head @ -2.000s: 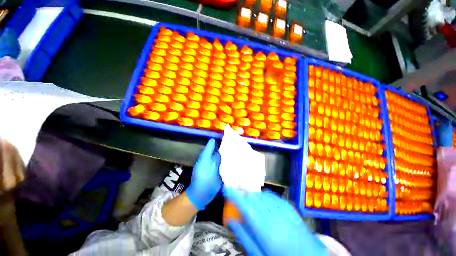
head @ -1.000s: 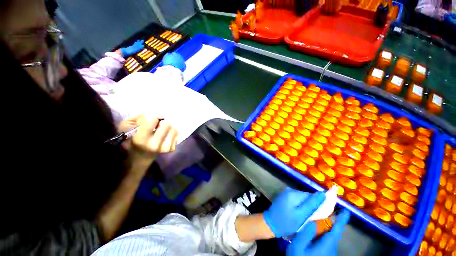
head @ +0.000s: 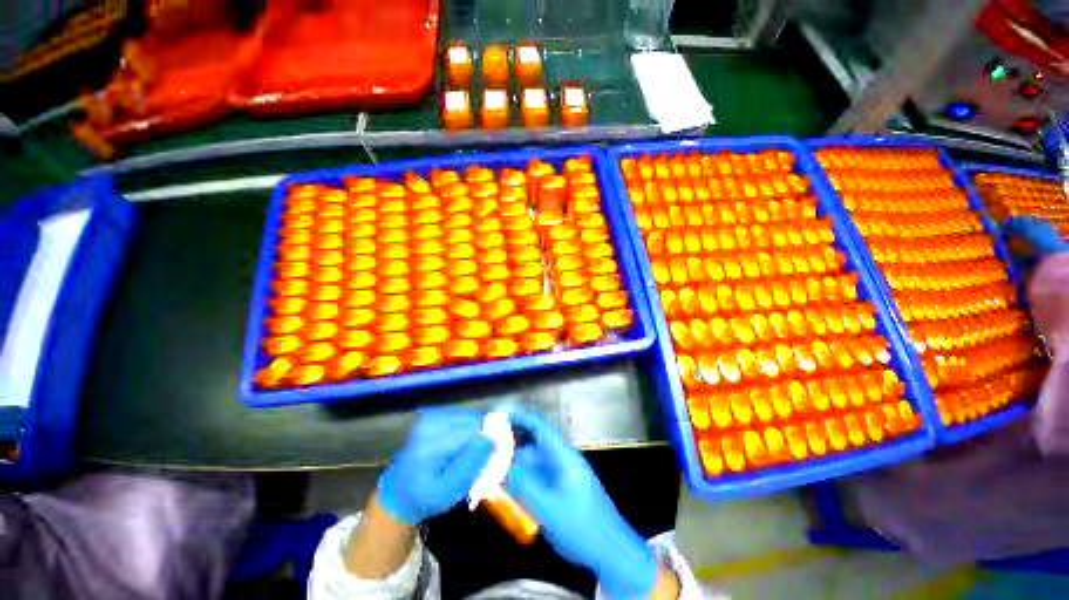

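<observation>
An orange piece (head: pixel 511 518) is held low in front of me, just off the bench's near edge, its lower part showing below my fingers. A white wiping cloth (head: pixel 495 459) is bunched around its upper part. My left hand (head: pixel 431 466), in a light blue glove, grips the cloth from the left. My right hand (head: pixel 567 492), also gloved, holds the piece from the right. The fingertips are partly hidden by the cloth. Beyond my hands, a blue tray (head: pixel 446 380) is filled with rows of orange pieces.
More blue trays of pieces (head: pixel 809 463) stand at right, with another worker's gloved hand (head: pixel 1034 237) there. A blue bin with white liner (head: pixel 103 270) is at left. Red-orange trays (head: pixel 340 53), set-apart orange blocks (head: pixel 535 108) and a white sheet (head: pixel 671 91) lie beyond the rail.
The view has swung right from the bystander with pen and paper back to the trays. Both hands stay together around the piece and cloth, now lower and clear of the tray.
</observation>
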